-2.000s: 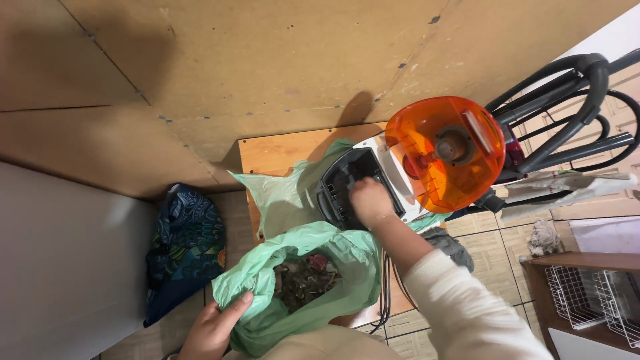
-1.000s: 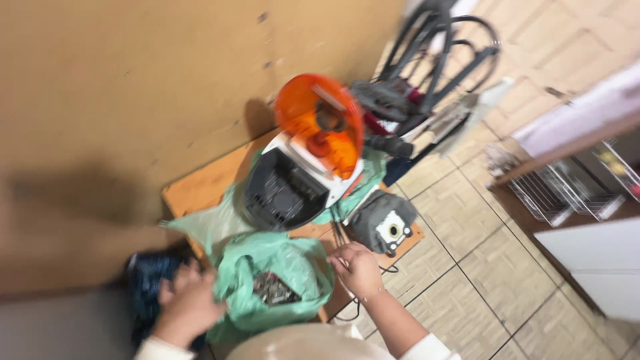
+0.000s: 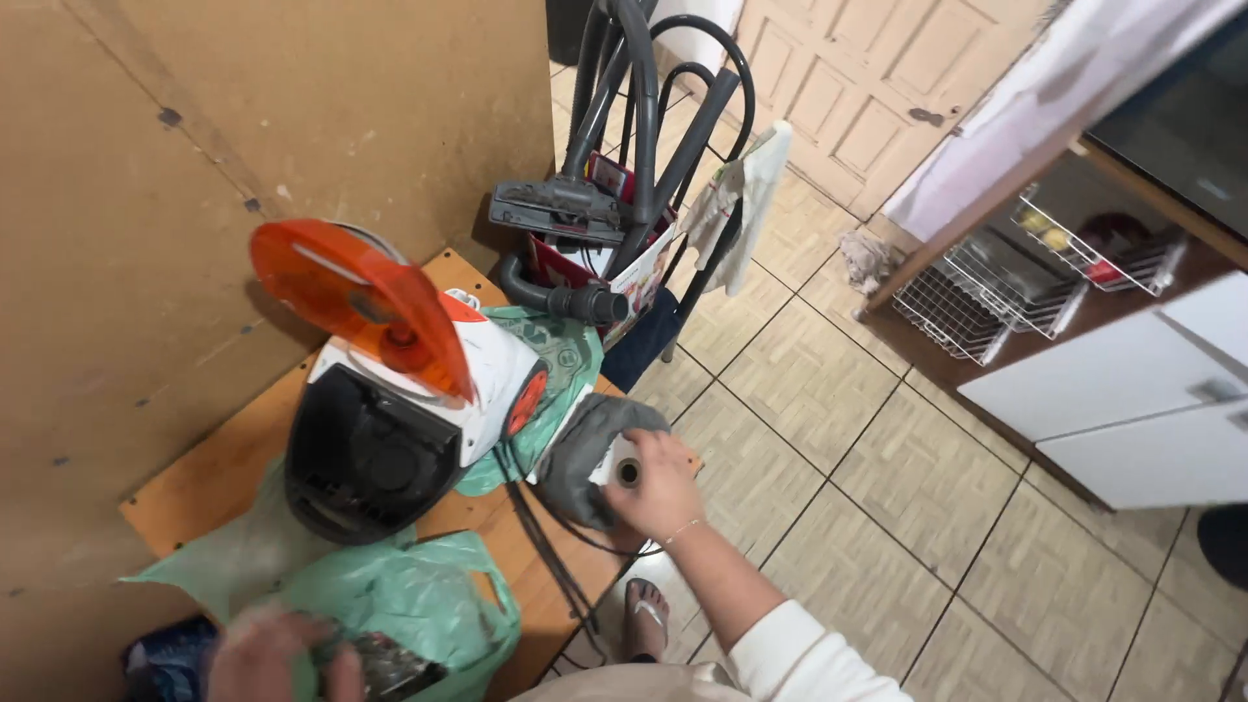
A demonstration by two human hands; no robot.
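Observation:
With its fingers and thumb around the hole piece, my right hand (image 3: 658,487) grips a grey vacuum cleaner dust bag (image 3: 575,463) at the table's right end. Blurred at the lower left, my left hand (image 3: 283,653) has its fingers apart over the near side of a green plastic bag (image 3: 419,585). That bag lies open with dusty debris (image 3: 390,668) inside. Beyond it stands a white and black vacuum cleaner (image 3: 375,453), its orange translucent lid (image 3: 361,302) raised. The power cord (image 3: 546,546) runs between the vacuum and the dust bag.
The wooden tabletop (image 3: 210,468) meets a tan wall panel (image 3: 146,244). A box (image 3: 639,283) holds the vacuum hose, tubes and floor nozzle (image 3: 556,210) behind the table. Tiled floor (image 3: 819,439) lies to the right, with a cabinet (image 3: 1092,409) and wire baskets farther off.
My right hand has moved from the green bag's edge onto the grey dust bag and gripped it. Two seconds ago it was in the vacuum's open compartment. The view has swung to the right.

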